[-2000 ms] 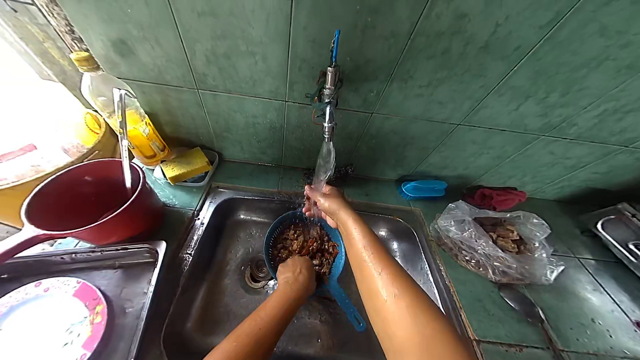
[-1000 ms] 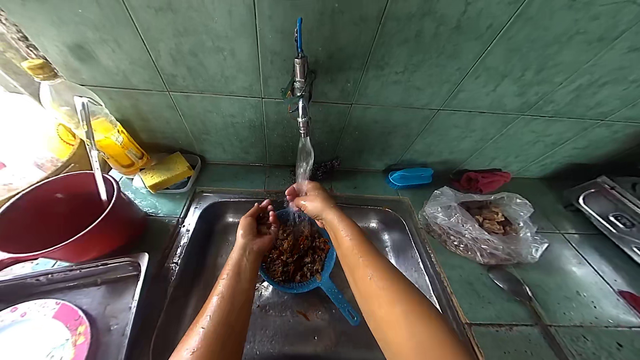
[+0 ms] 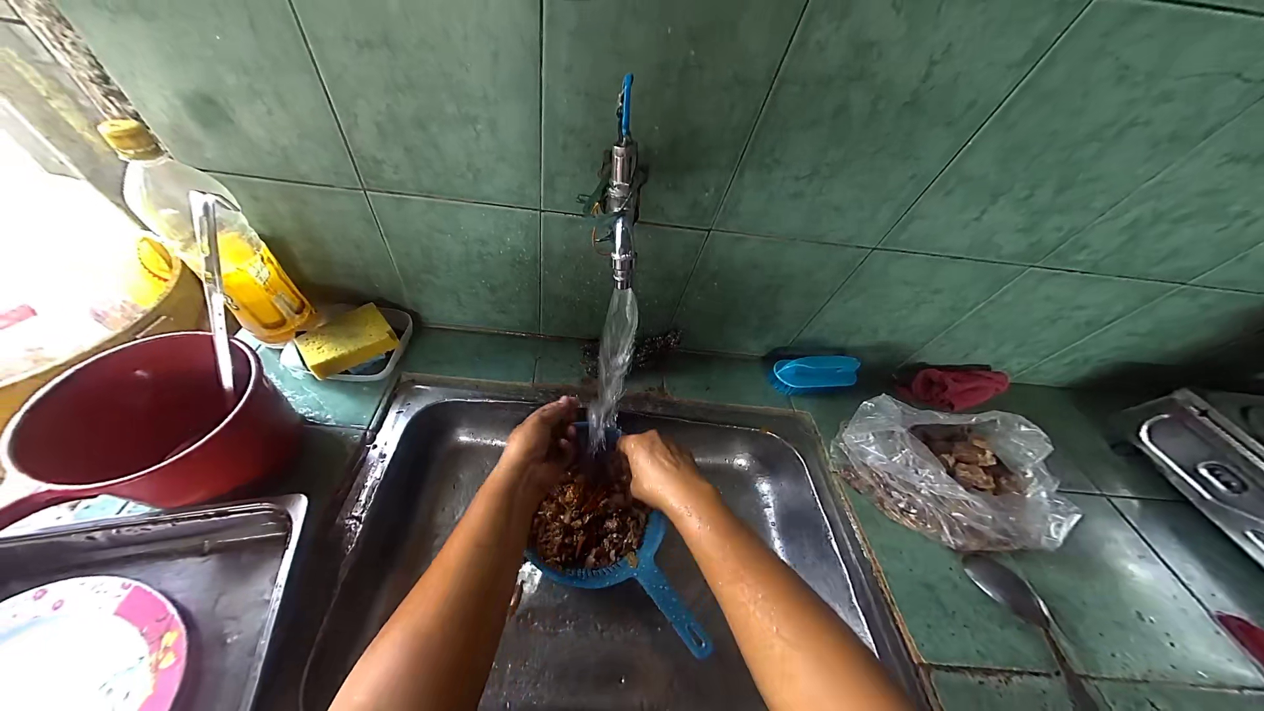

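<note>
Water runs from the metal faucet on the tiled wall into a blue plastic strainer in the steel sink. Brown, wet pieces of food fill the strainer, whose handle points down and right. At the strainer's upper left is my left hand, fingers partly spread by the stream; whether it holds any pieces is hidden. My right hand is curled at the upper right edge, its fingertips hidden by the water and the food. The strainer's far rim is mostly covered by both hands.
Left of the sink are a red pot, a metal tray with a plate, a yellow sponge and a bottle. On the right counter lie a blue brush, red cloth, plastic bag of brown pieces and spoon.
My left hand was down in the food, then lifted beside the stream with its palm showing; now it is at the strainer's upper left. My right hand has come down from the stream to the strainer's edge.
</note>
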